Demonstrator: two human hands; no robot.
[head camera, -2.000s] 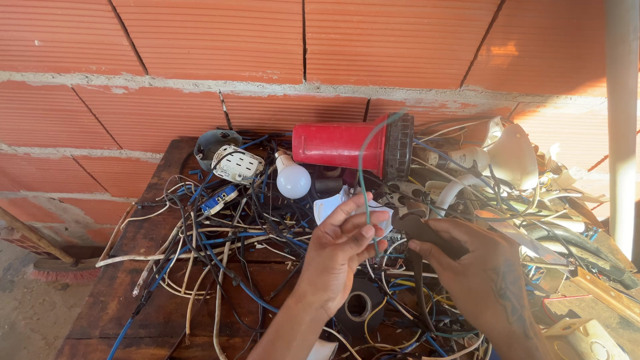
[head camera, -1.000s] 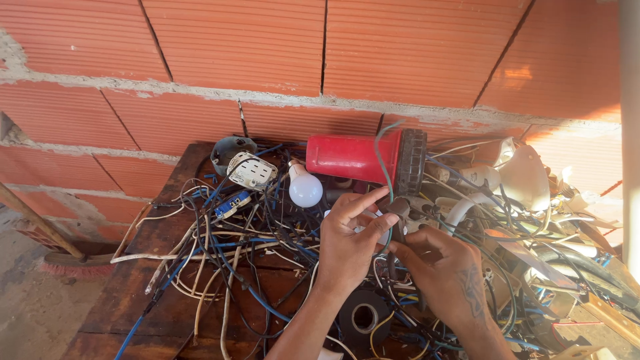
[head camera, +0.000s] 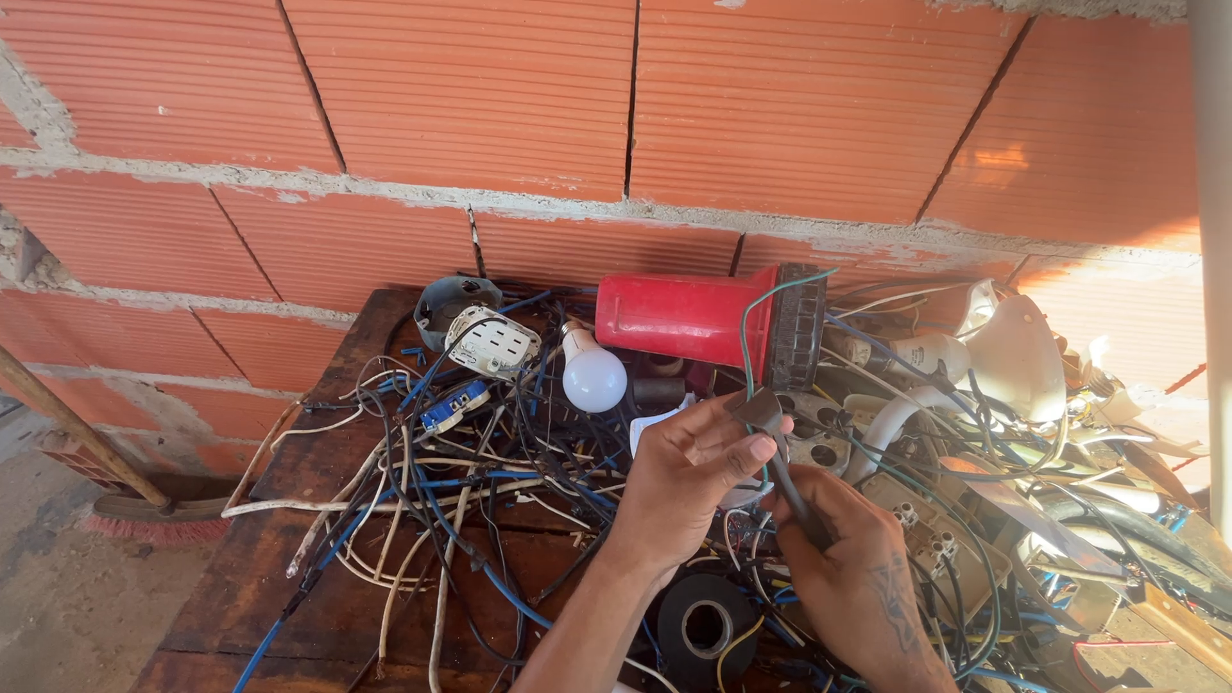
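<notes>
Between the fingertips of my left hand (head camera: 698, 457) is a green insulated wire (head camera: 746, 337), whose free end curves up and right in front of a red flashlight (head camera: 683, 313). A dark flat strip (head camera: 799, 496), apparently black tape, crosses the wire at my left fingertips and runs down to my right hand (head camera: 842, 558), which grips its lower part. My hands are close together above the tangled wires. A roll of black electrical tape (head camera: 707, 626) lies below them, beside my left forearm.
A wooden table (head camera: 241, 616) bears tangled cables, a white light bulb (head camera: 594, 377), a white socket plate (head camera: 493, 342) and a round grey box (head camera: 452, 303). Lamp holders and scrap parts pile up at the right. A brick wall (head camera: 539, 106) stands behind; a broom (head camera: 159, 515) is at left.
The dark strip now shows stretched between my two hands, across the green wire; two seconds ago the dark thing was mostly in my right hand. The view has shifted somewhat.
</notes>
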